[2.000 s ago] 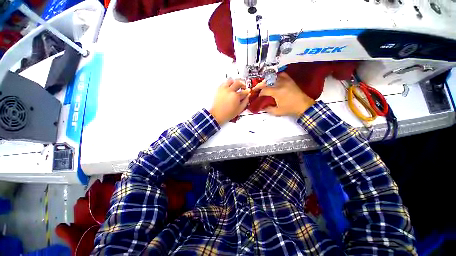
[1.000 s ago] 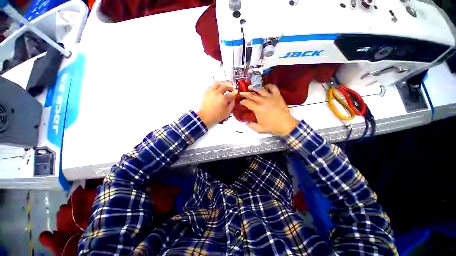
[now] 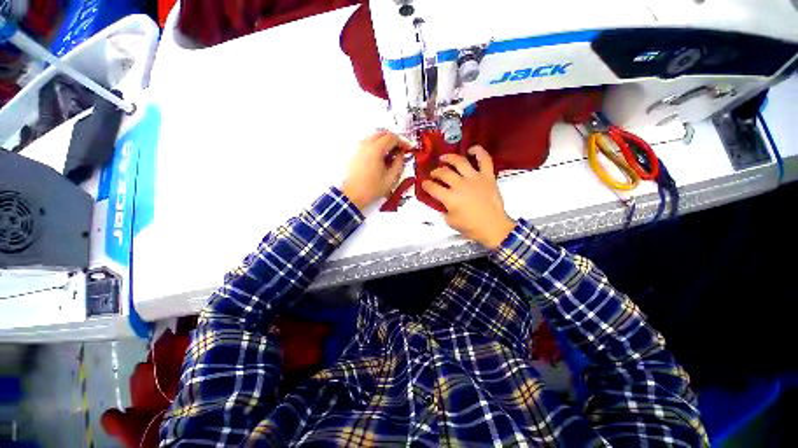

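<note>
A dark red garment piece [image 3: 514, 131] lies under the head of the white sewing machine [image 3: 534, 52] and comes out in front of the needle. The presser foot [image 3: 423, 131] is at the left end of the head, with red fabric at it. My left hand [image 3: 374, 168] is just left of the foot, its thumb and forefinger pinching the fabric's edge. My right hand [image 3: 468, 194] lies on the fabric in front of the foot, fingers spread and bent. A narrow red strip [image 3: 398, 194] shows between my hands.
Scissors [image 3: 623, 159] with yellow and red handles lie right of the needle, beside dark cords. More red fabric [image 3: 254, 17] lies at the back left. A neighbouring machine [image 3: 44, 210] stands at the left. Red pieces [image 3: 149, 385] are low at the left. The table's ruler-marked edge [image 3: 394, 261] runs in front.
My right hand has moved back from the foot toward the table's front edge, and more red fabric shows in front of the foot. My left hand stays beside the foot. The view has shifted slightly.
</note>
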